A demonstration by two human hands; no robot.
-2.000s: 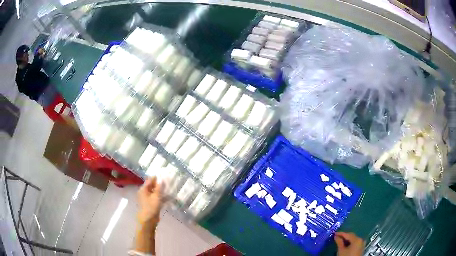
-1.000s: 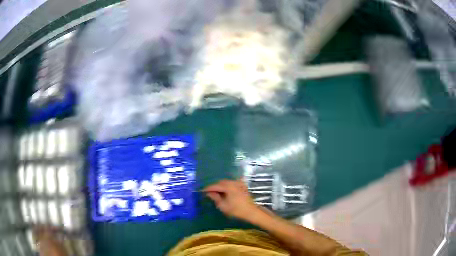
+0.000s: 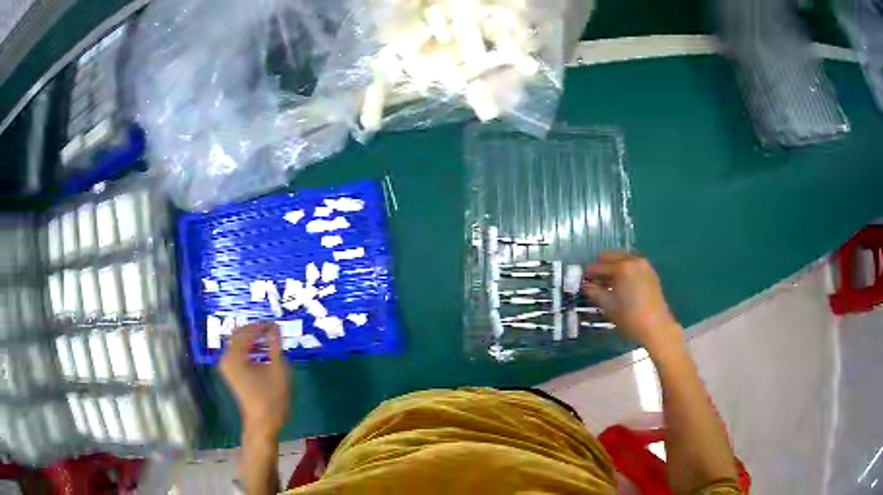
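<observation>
My left hand (image 3: 256, 372) is over the lower left of the blue parts tray (image 3: 232, 242), its fingertips beside small white inserts (image 3: 302, 295); I cannot tell whether it holds one. My right hand (image 3: 624, 293) is at the right side of the clear ribbed tray (image 3: 542, 184), its fingers over the rods. The fingers are bent together at a rod's white end; whether they grip it is unclear. Several slim rods (image 3: 525, 293) with white ends lie in the lower part of that tray. Two thin light pins (image 3: 390, 193) lie on the green mat between the trays.
Clear trays of white units (image 3: 111, 300) stand at the left. An open bag of cream housings (image 3: 474, 48) is at the top centre, beside a large crumpled clear bag (image 3: 228, 106). Stacked blister trays (image 3: 789, 92) lie at the far right. Red stools (image 3: 862, 276) stand beyond the bench's curved edge.
The view has turned right. My right hand has moved from beside the blue tray onto the clear ribbed tray. My left hand has moved from the finished-unit trays to the blue tray.
</observation>
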